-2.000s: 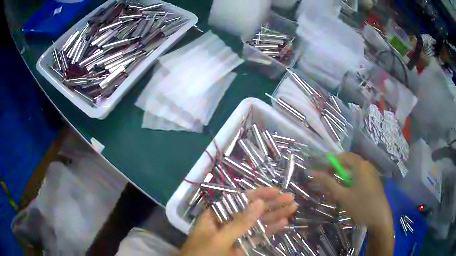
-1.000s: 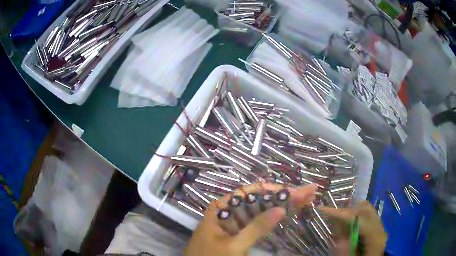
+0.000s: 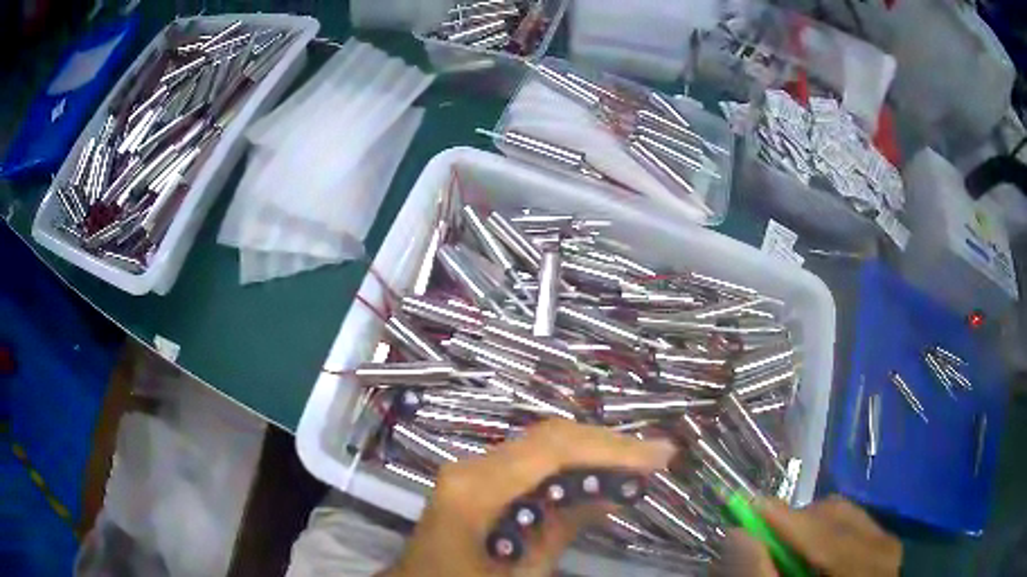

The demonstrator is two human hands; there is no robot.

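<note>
My left hand (image 3: 529,468) is at the bottom centre, curled around a row of several metal cylinders (image 3: 557,493). Their dark round end faces with pale centres point at me. My right hand (image 3: 828,541) is at the bottom right, closed on a green-handled tool (image 3: 764,534). The tool points up and left towards the cylinders; its tip is blurred. Both hands are over the near side of a large white tub (image 3: 319,417), which is full of silver tubes with dark red wires.
A second white tub (image 3: 169,265) of tubes stands far left, beside translucent sheets (image 3: 327,169). Behind the main tub are a shallow clear box (image 3: 721,169) and a small clear box (image 3: 439,51). White packets (image 3: 828,147) lie back right. A blue tray (image 3: 912,479) holds loose slim parts.
The left hand has turned, so the held cylinders' ends now face me. The right hand and tool first dropped from the upper right, and the tool now tilts up-left. The view has shifted.
</note>
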